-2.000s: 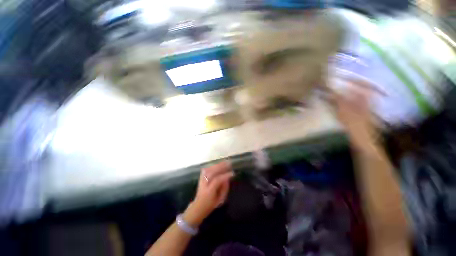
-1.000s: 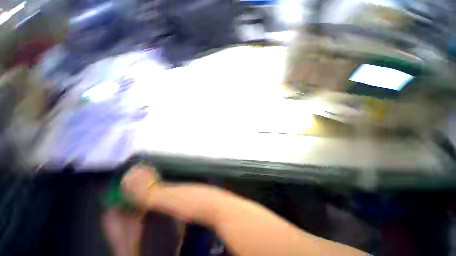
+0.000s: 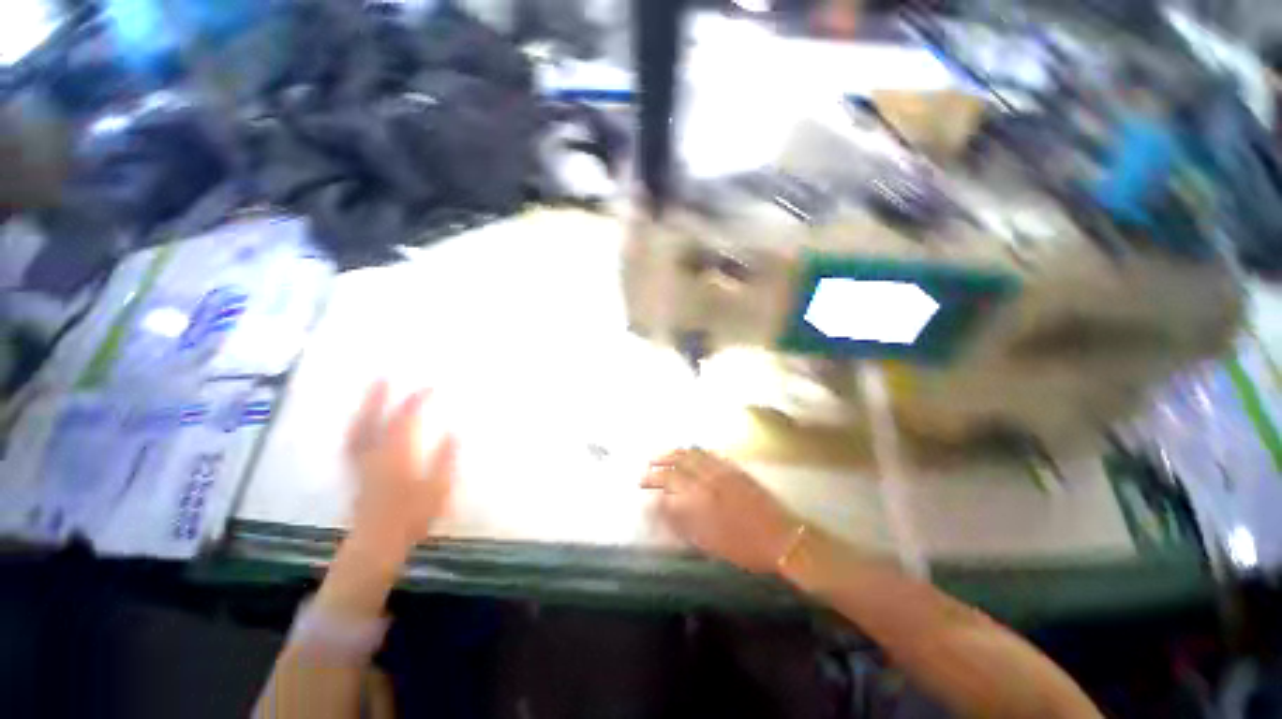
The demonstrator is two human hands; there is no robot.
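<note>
My left hand (image 3: pixel 399 471) is over the left part of the white sewing table (image 3: pixel 520 309), fingers apart and blurred, with nothing seen in it. My right hand (image 3: pixel 720 509) lies palm down near the table's front, just left of and in front of the machine bed. Its fingers are bent and partly washed out; I see nothing held. The beige lockstitch machine (image 3: pixel 1097 330) stands at the right, with a green control panel (image 3: pixel 973 305) and a bright white screen (image 3: pixel 872 311). A narrow pale strip (image 3: pixel 889 464) hangs down in front of the machine arm.
A heap of dark garments (image 3: pixel 408 134) lies behind the table at the left. White plastic sheets (image 3: pixel 169 407) with blue print and a green stripe cover the left end; similar sheeting (image 3: pixel 1209 436) is at the right. A dark upright post (image 3: pixel 657 106) stands behind the machine.
The view has turned back towards the machine. The right hand, low at the left a second ago beside something green, is now on the table near the machine. The left hand is now over the table.
</note>
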